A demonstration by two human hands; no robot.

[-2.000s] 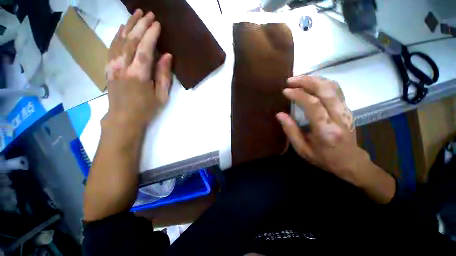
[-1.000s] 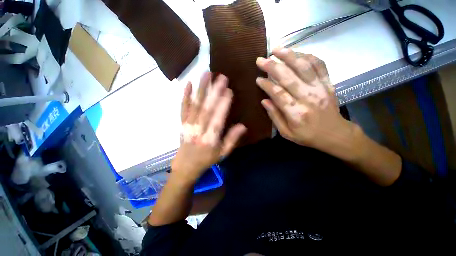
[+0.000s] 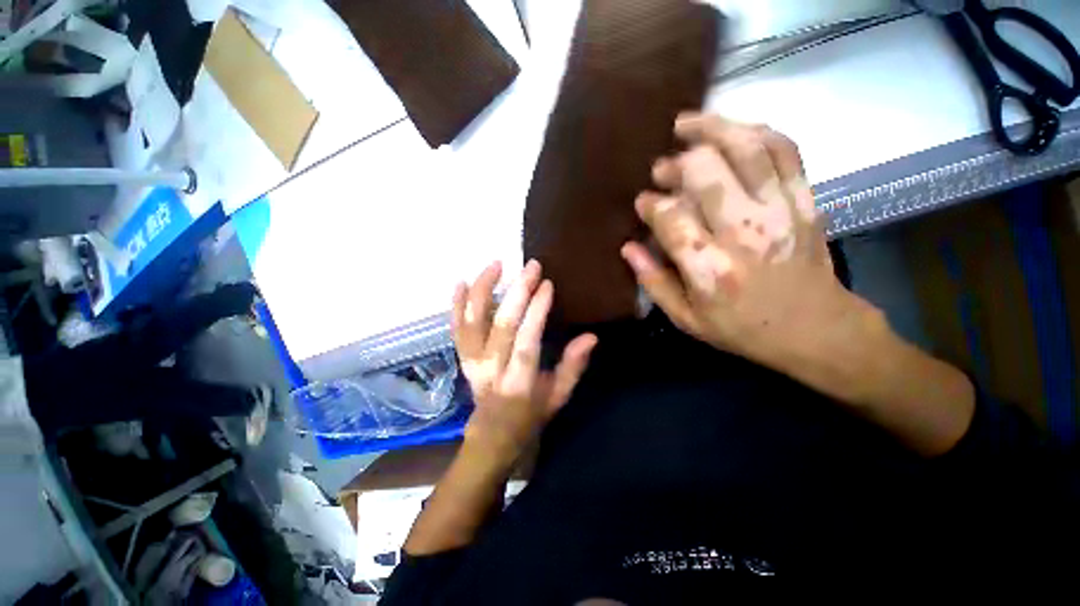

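Note:
A dark brown ribbed fabric strip (image 3: 610, 142) lies lengthwise on the white table, its near end at the table's front edge by my body. My left hand (image 3: 512, 343) is at the strip's near left corner, fingers apart, holding nothing. My right hand (image 3: 740, 231) lies over the strip's right edge with bent fingers, the fingertips on or just above the fabric; whether it pinches the cloth cannot be told. A second brown strip (image 3: 436, 65) lies further back to the left.
Black-handled shears (image 3: 1009, 89) lie at the right rear. A tan card (image 3: 257, 89) lies at the upper left. A marked ruler strip (image 3: 912, 184) runs along the front edge. A blue basket (image 3: 355, 444) with clear plastic and a cardboard box (image 3: 409, 470) are below.
My left hand has moved from the second strip to the near end of the first one. The first strip now leans to the right at its far end and its outline is bent.

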